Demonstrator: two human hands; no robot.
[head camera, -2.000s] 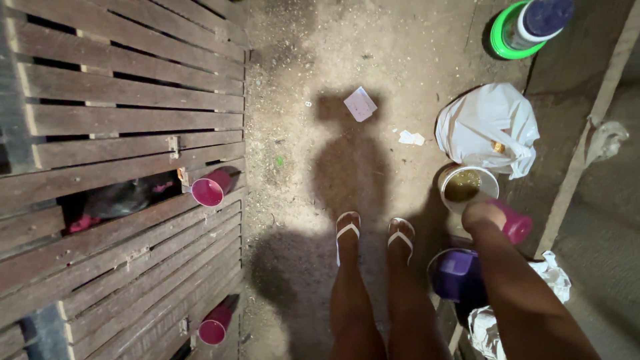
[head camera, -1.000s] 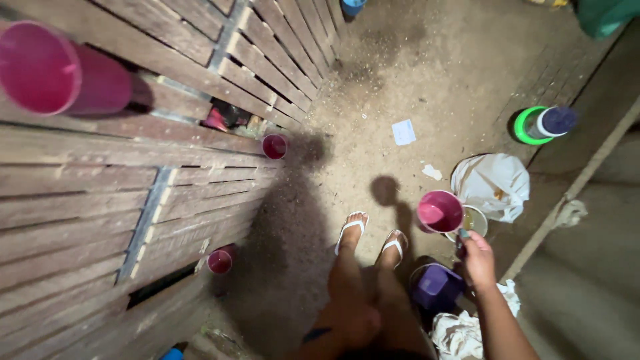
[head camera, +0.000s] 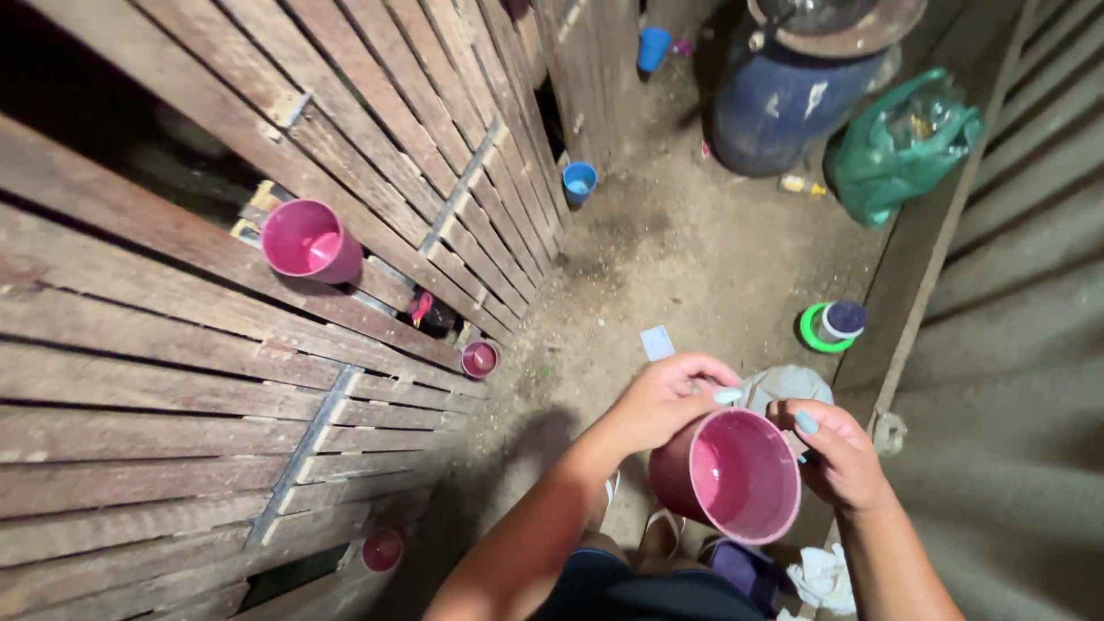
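A pink plastic cup (head camera: 746, 474), tilted so that its inside shows, is held in front of my body. My right hand (head camera: 828, 453) grips it at its right side. The left hand (head camera: 677, 397) is at the cup's upper left rim, thumb near the edge; whether it grips or only touches is hard to tell. Three more pink cups hang on the wooden slats at the left: a large one (head camera: 312, 243), a smaller one (head camera: 480, 358) and one lower down (head camera: 382, 550). A dark bird with a red comb (head camera: 421, 308) shows through a gap between slats.
Blue cups (head camera: 580, 181) (head camera: 654, 48) are by the far slats. A blue drum (head camera: 772, 103), a green plastic bag (head camera: 901, 151) and a green-based container (head camera: 828, 328) stand along the right. A whitish bag (head camera: 789, 386), a purple container (head camera: 743, 573) and crumpled white material (head camera: 821, 580) lie near my feet.
My right hand has raised the pink cup from beside the bucket at the right. The left hand has come into view at the cup. The view has swung toward the drum and green bag.
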